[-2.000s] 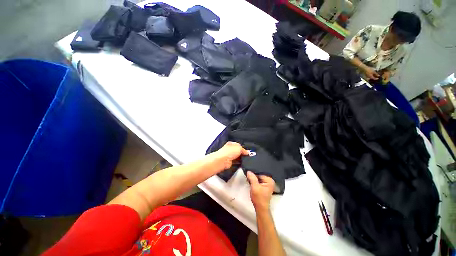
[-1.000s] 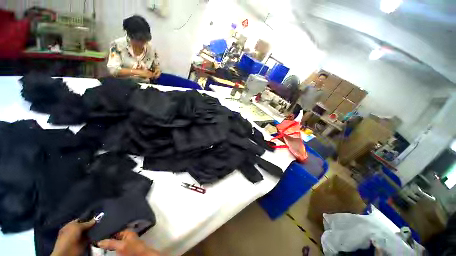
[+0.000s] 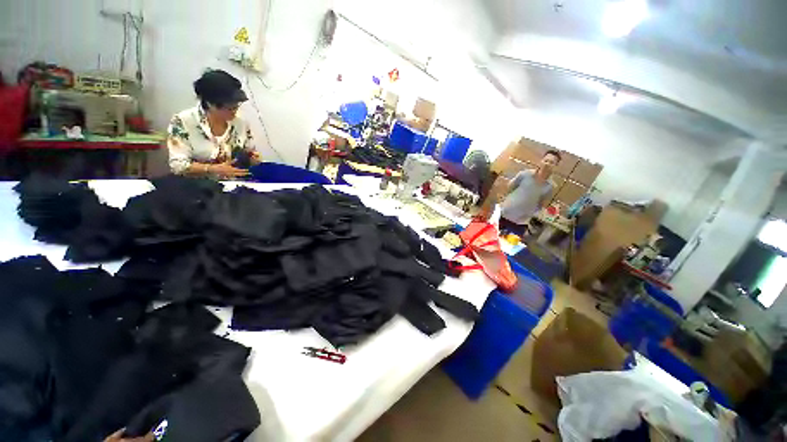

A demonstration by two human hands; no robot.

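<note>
A black sewn piece (image 3: 211,406) with a small white mark lies at the bottom left, partly cut off by the frame edge. A small part of my left hand (image 3: 125,437) shows at the bottom edge beside it; its grip cannot be made out. My right hand is not visible. More black pieces (image 3: 60,345) lie overlapping around it at the left. A large heap of black pieces (image 3: 293,250) lies across the table beyond. Red-and-dark thread snips (image 3: 324,355) lie on the white cloth (image 3: 298,388).
A person in a floral top (image 3: 211,138) sits behind the table. A person in grey (image 3: 528,194) stands farther back. A red bag (image 3: 487,255) lies at the table corner above a blue bin (image 3: 492,332). A carton (image 3: 576,354) and white plastic sack (image 3: 613,401) are at the right.
The view has swung from the table up and to the right, towards the room. My hands, both seen on the black piece before, have dropped almost wholly out of the bottom edge.
</note>
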